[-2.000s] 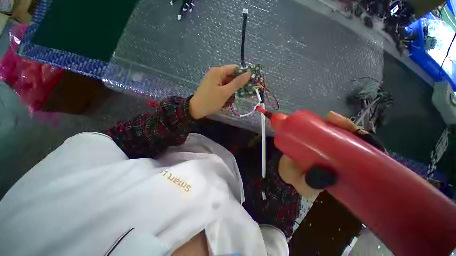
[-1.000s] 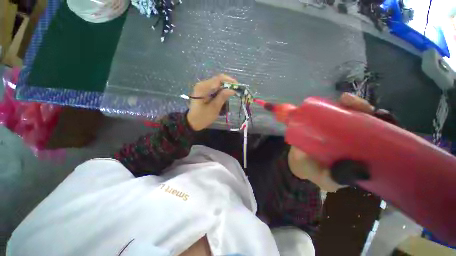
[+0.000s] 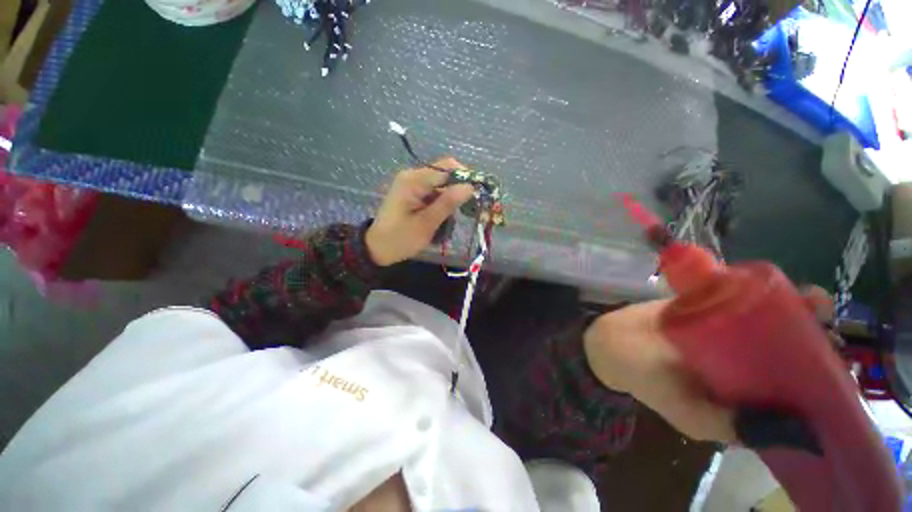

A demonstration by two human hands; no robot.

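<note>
My left hand (image 3: 412,212) pinches a small circuit board (image 3: 485,196) between thumb and fingers over the bench's front edge. A black lead with a white plug (image 3: 398,129) sticks up from the board to the left. Thin red, black and white wires loop below it, and a white cable (image 3: 468,305) hangs down over the lap. My right hand (image 3: 645,365) is wrapped around a large red glue bottle (image 3: 770,335), partly hidden behind it and blurred. The bottle's red nozzle (image 3: 640,212) points up and left, apart from the board.
Bubble wrap mat (image 3: 540,110) covers the bench. Tangled wired boards (image 3: 700,195) lie right of the hands. Black leads with white tips (image 3: 330,35) lie at the back left, beside a whitish roll (image 3: 200,8). A blue bin (image 3: 815,95) stands at the back right. A brown carton (image 3: 650,470) is below.
The red bottle has moved right, away from the board, and tilted more upright. The board was turned in my left hand, so its black lead now points up and left.
</note>
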